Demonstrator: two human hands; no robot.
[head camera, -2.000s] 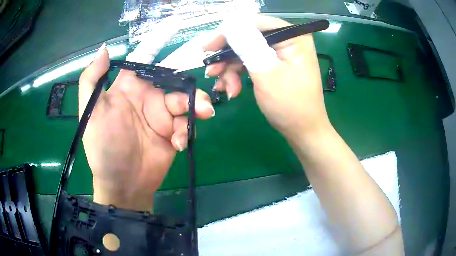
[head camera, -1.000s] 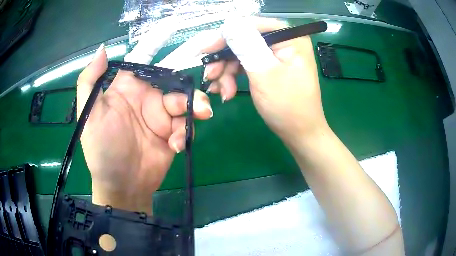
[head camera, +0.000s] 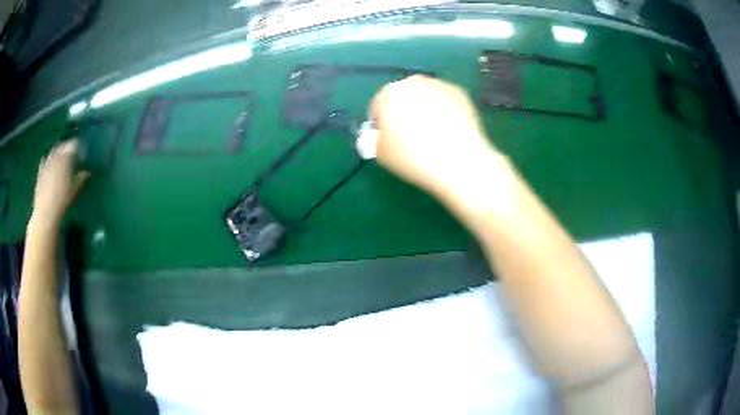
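Observation:
A black phone middle frame (head camera: 257, 229) lies at a slant over the green surface, its camera-end plate towards me. Its far narrow end reaches my right hand (head camera: 426, 126), which is closed at that end; a white finger cot shows there. The fingertips are mostly hidden, and the slim black tool cannot be made out. My left hand (head camera: 61, 178) is blurred at the far left, with its fingers beside a dark frame (head camera: 104, 142); whether it grips that frame is unclear.
Spare frames lie across the green surface, at left (head camera: 152, 126), centre (head camera: 308, 97) and right (head camera: 499, 79). A white sheet (head camera: 324, 369) covers the near edge. A black ribbed tray (head camera: 10, 300) is at the left edge. Shiny clear plastic (head camera: 324, 18) is at the far side.
The worked frame has left my left hand and is farther away, at my right hand. My left hand has moved to the far left. The tool is no longer visible. The view has shifted.

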